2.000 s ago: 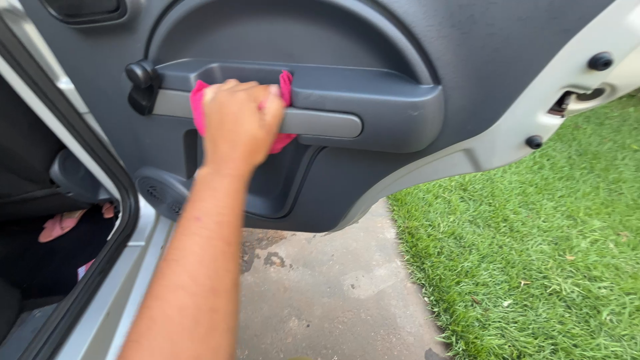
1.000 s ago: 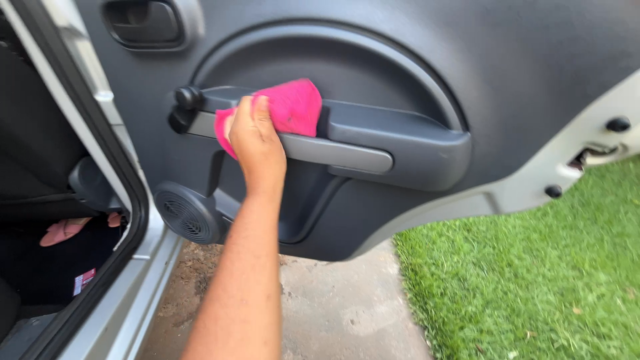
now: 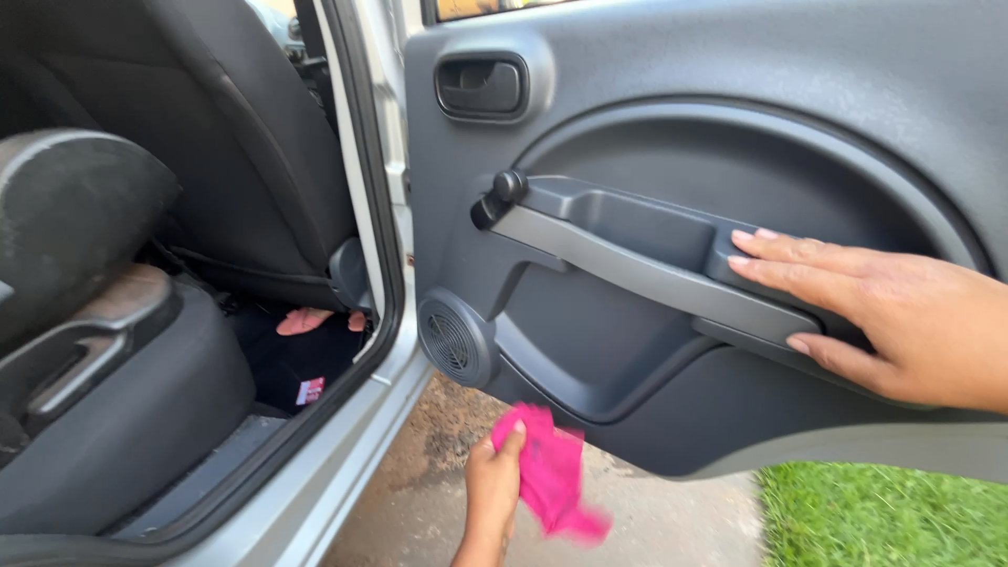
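Note:
Low in the view, my left hand (image 3: 494, 480) pinches a bright pink cloth (image 3: 543, 472) between thumb and fingers. The cloth hangs in front of the door's lower edge, its lower end blurred. From the right edge reaches my right hand (image 3: 874, 307), empty, palm down on the rear end of the grey armrest (image 3: 654, 272), fingers stretched along it and thumb below. The dark grey inner door panel (image 3: 756, 165) carries a black window crank (image 3: 504, 193) at the armrest's front end, a door handle (image 3: 480, 85) above and a round speaker grille (image 3: 453, 339) below.
At left are the door sill (image 3: 358, 433), a black front seat back (image 3: 197, 118) and the rear seat with its buckle-side trim (image 3: 102, 339). Pink shoes (image 3: 303, 320) lie on the dark floor mat (image 3: 272, 354). Under the door are concrete (image 3: 669, 512) and grass (image 3: 890, 512).
The left hand and pink cloth have left the armrest and are now below it. The right hand, unseen before, now rests on the armrest. The view has shifted toward the car's interior.

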